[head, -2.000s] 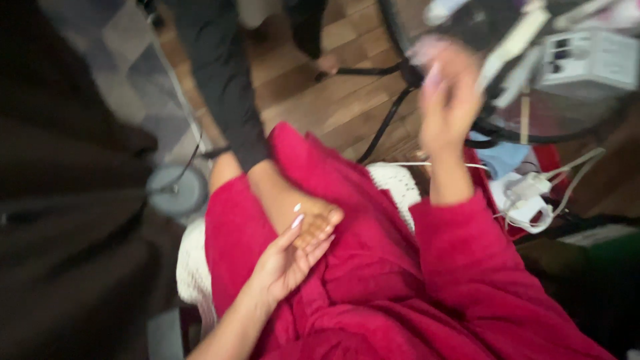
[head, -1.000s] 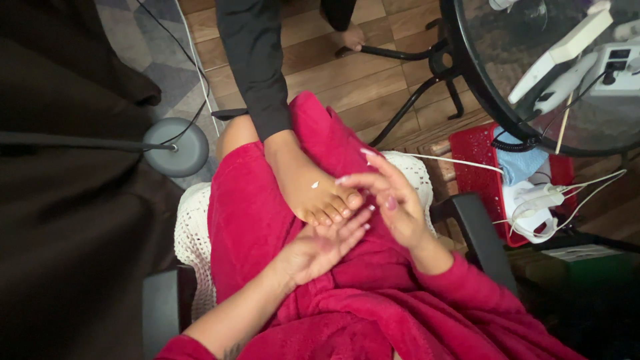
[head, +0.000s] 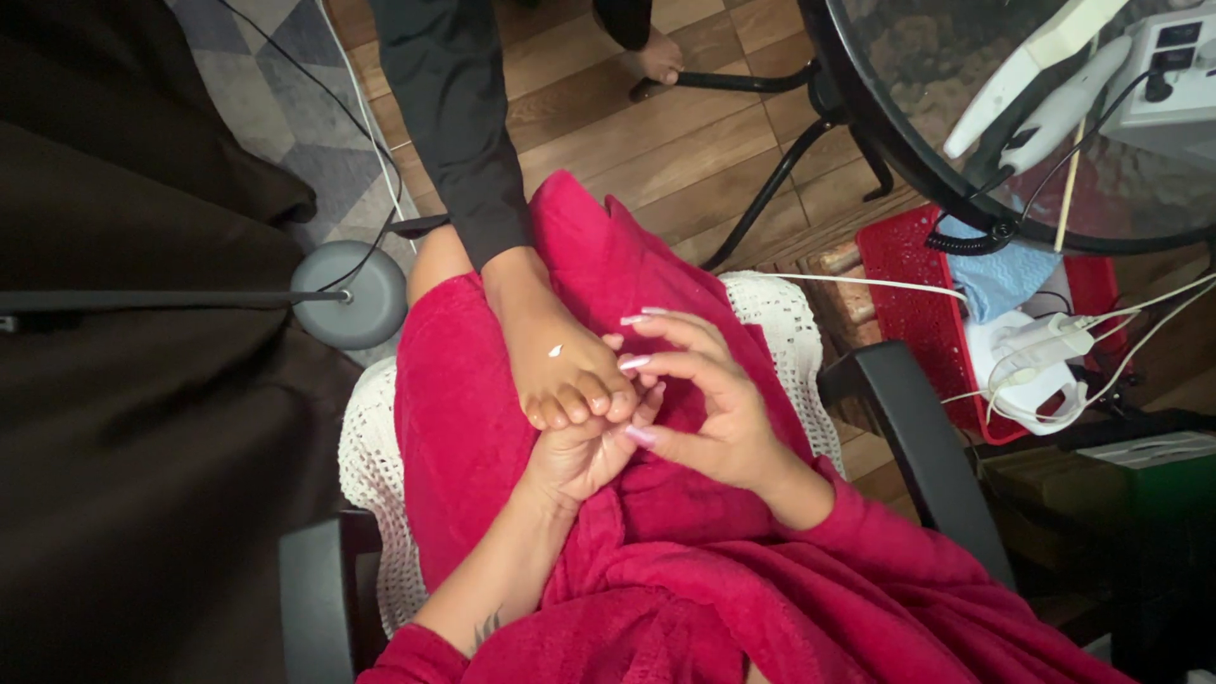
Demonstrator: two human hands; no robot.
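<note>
Another person's bare foot (head: pixel 560 347), below a black trouser leg (head: pixel 456 123), rests on my lap over a crimson robe (head: pixel 475 380). A small white dab (head: pixel 555 351), perhaps cream, lies on top of the foot. My left hand (head: pixel 584 456) is palm up under the toes and cups the front of the foot; part of its fingers is hidden. Close to the big toe is my right hand (head: pixel 708 389), its fingers apart and bent, with nothing seen in it. Its fingertips are beside the toe and the left fingers; whether they touch cannot be told.
A round glass table (head: pixel 902 123) at upper right bears a white handheld device (head: pixel 1069 104) and a white box with a socket (head: pixel 1168 85). Below are a red basket (head: pixel 902 323) with a power strip (head: pixel 1035 347) and cables. Chair armrests (head: pixel 902 446) flank me; a grey round base (head: pixel 350 294) stands left.
My right hand has come down from the table side to beside the toes. My left hand stays under the foot. The view has shifted.
</note>
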